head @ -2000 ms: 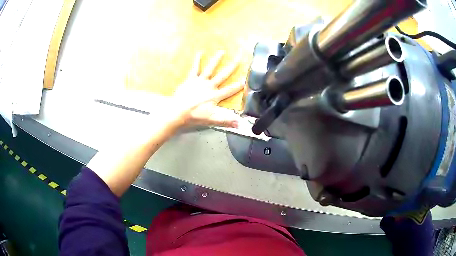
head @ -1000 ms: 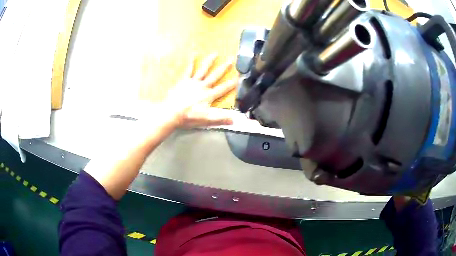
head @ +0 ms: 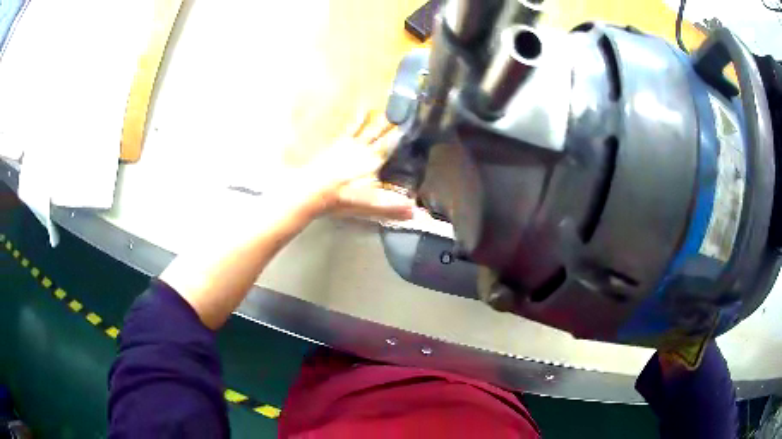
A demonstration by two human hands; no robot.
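The cutting machine, with a grey motor housing, blue band and metal tubes, fills the right half of the view. Its grey base plate lies on the table at the fabric's near edge. My left hand lies flat, fingers spread, on the tan pattern and white fabric, its fingertips close to the machine's front. The lighting washes out the back of the hand. My right hand is hidden behind the motor; only its sleeve shows below the housing.
A dark pattern weight lies on the pattern at the top. White layers with a tan edge strip lie at the left. The table's riveted metal edge runs along the front. A black cable shows at the top right.
The machine has moved left in view and its housing has turned. My left hand stays beside its front, its fingers now partly behind the machine. The weight appears further right.
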